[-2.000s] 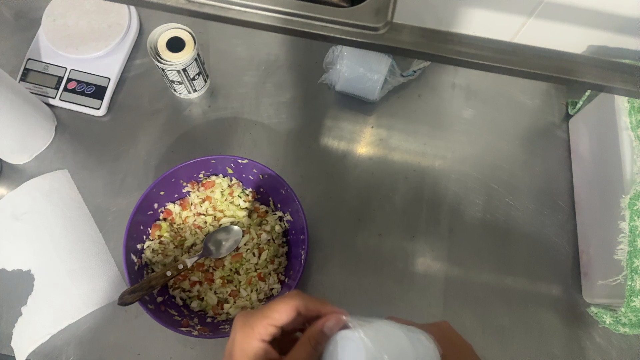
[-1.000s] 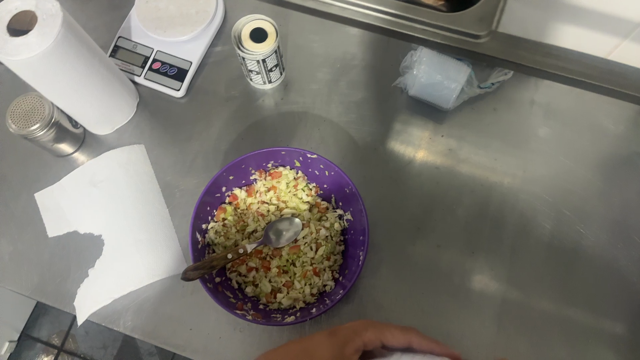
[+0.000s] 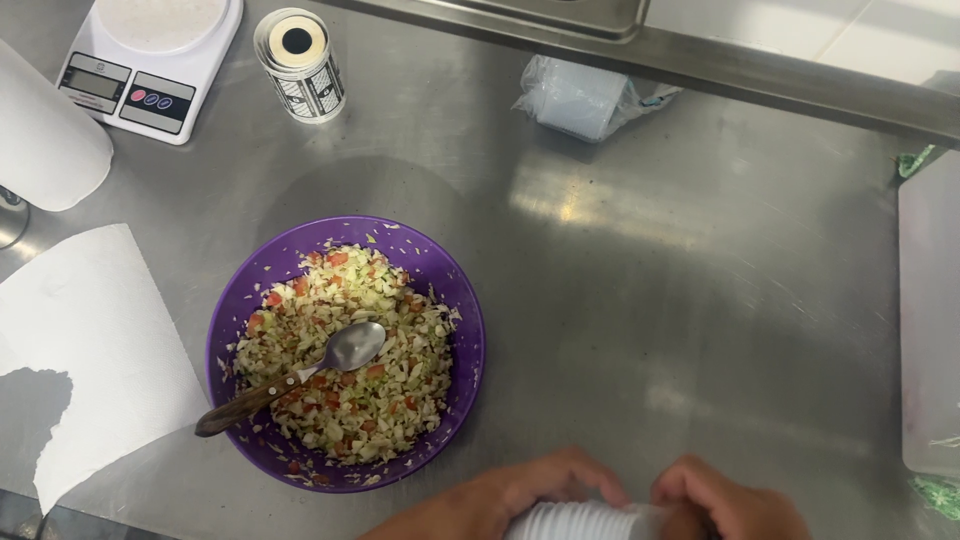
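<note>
My left hand (image 3: 551, 484) curves around a stack of clear plastic cups or containers (image 3: 581, 523) at the bottom edge. My right hand (image 3: 720, 495) is at the right end of that stack, fingers bent against it; the lower parts of both hands are cut off. Up and to the left of my hands, a purple bowl (image 3: 466, 375) holds chopped cabbage and tomato (image 3: 390, 397). A spoon with a wooden handle (image 3: 240, 409) lies across the food, its handle over the bowl's left rim.
A white kitchen scale (image 3: 180, 127), a roll of labels (image 3: 311, 94) and a paper towel roll (image 3: 52, 135) stand at the upper left. A torn paper towel (image 3: 112, 337) lies left of the bowl. Bagged plastic containers (image 3: 577, 97) lie near the metal ledge; a white board (image 3: 930, 315) is at right.
A second ago only one hand showed at the bottom edge; now both hands and the ribbed side of the plastic stack are in view. The view has shifted. Bowl and spoon look unchanged.
</note>
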